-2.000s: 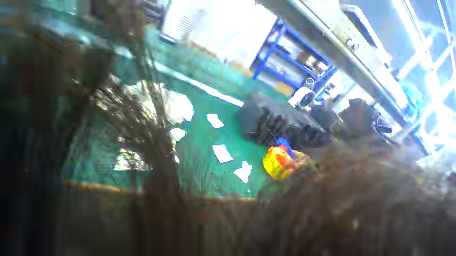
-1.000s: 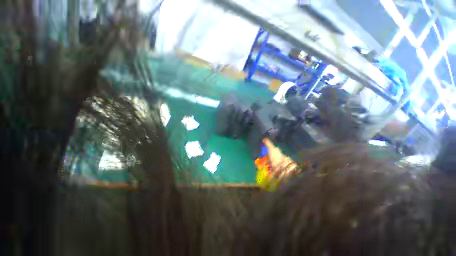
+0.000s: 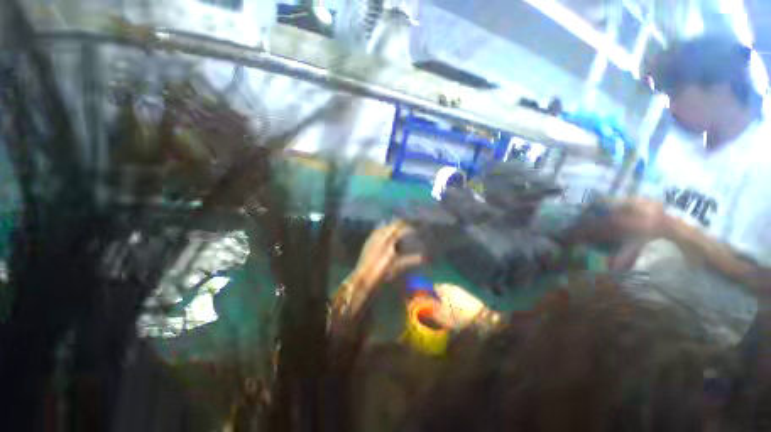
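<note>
A tape dispenser (image 3: pixel 427 319), yellow with an orange ring and a blue part, is in my right hand (image 3: pixel 461 305) near the bench's front edge. My left hand (image 3: pixel 376 263) reaches up from below, its fingers at the near left end of a pile of dark goods (image 3: pixel 499 245). Whether its fingers hold a piece is too blurred to tell. Hair hides much of the view, including my right wrist.
A person in a white top (image 3: pixel 710 181) stands at the right, arms stretched towards the dark goods. Crumpled whitish plastic (image 3: pixel 199 278) lies on the green bench (image 3: pixel 254 295) at the left. A blue rack (image 3: pixel 435 148) and a long pale rail (image 3: pixel 338 84) are behind.
My left hand has come into view beside the dark goods. The person in white has appeared at the right. The view has turned, and the dispenser shows slightly further left and lower.
</note>
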